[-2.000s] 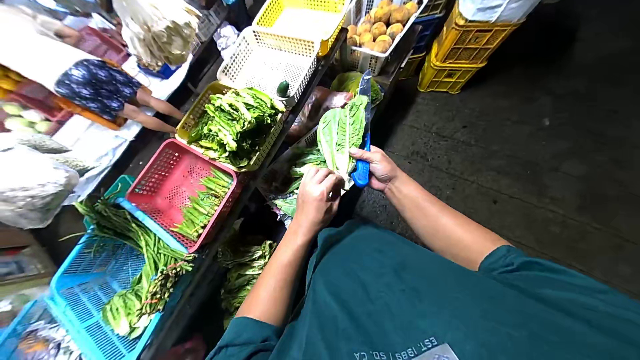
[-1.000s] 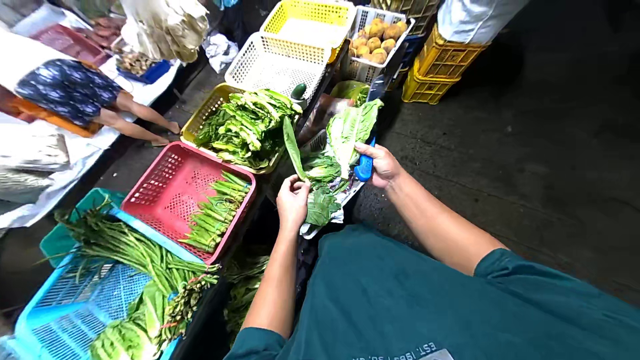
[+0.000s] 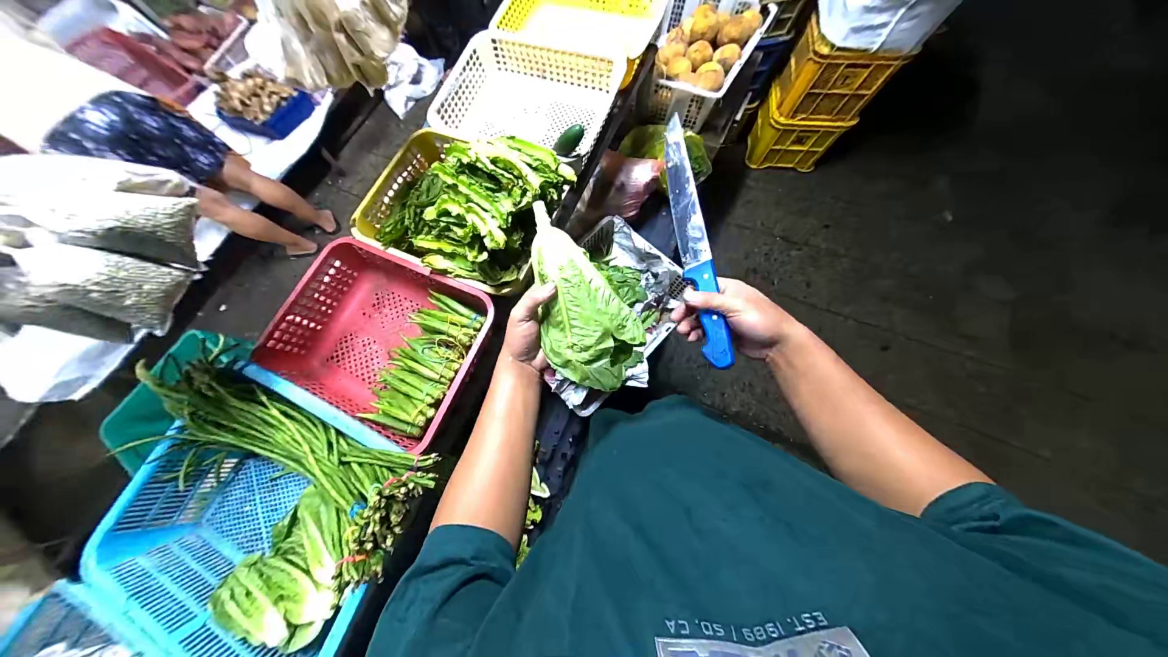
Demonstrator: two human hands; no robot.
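My left hand (image 3: 529, 327) holds a head of leafy green lettuce (image 3: 584, 310) by its side, with the pale stem end pointing up and away from me. My right hand (image 3: 741, 318) grips the blue handle of a large knife (image 3: 686, 205), its blade pointing away from me and to the right of the lettuce. Behind and partly under the lettuce is a basket lined with crumpled paper (image 3: 650, 260), with loose green leaves inside. A yellow basket (image 3: 370, 205) heaped with leafy greens stands just beyond my left hand.
A red basket (image 3: 306, 315) holds bundled green pods; a blue basket (image 3: 119, 557) holds long beans and lettuce. Farther off are a white basket (image 3: 525, 55), a crate of round brown produce (image 3: 703, 50) and stacked yellow crates (image 3: 789, 137). A person's legs (image 3: 260, 196) show at left.
The left hand, near a loose leaf one second ago, now holds the lettuce head. The right hand no longer holds lettuce against the knife, whose blade is now in plain sight.
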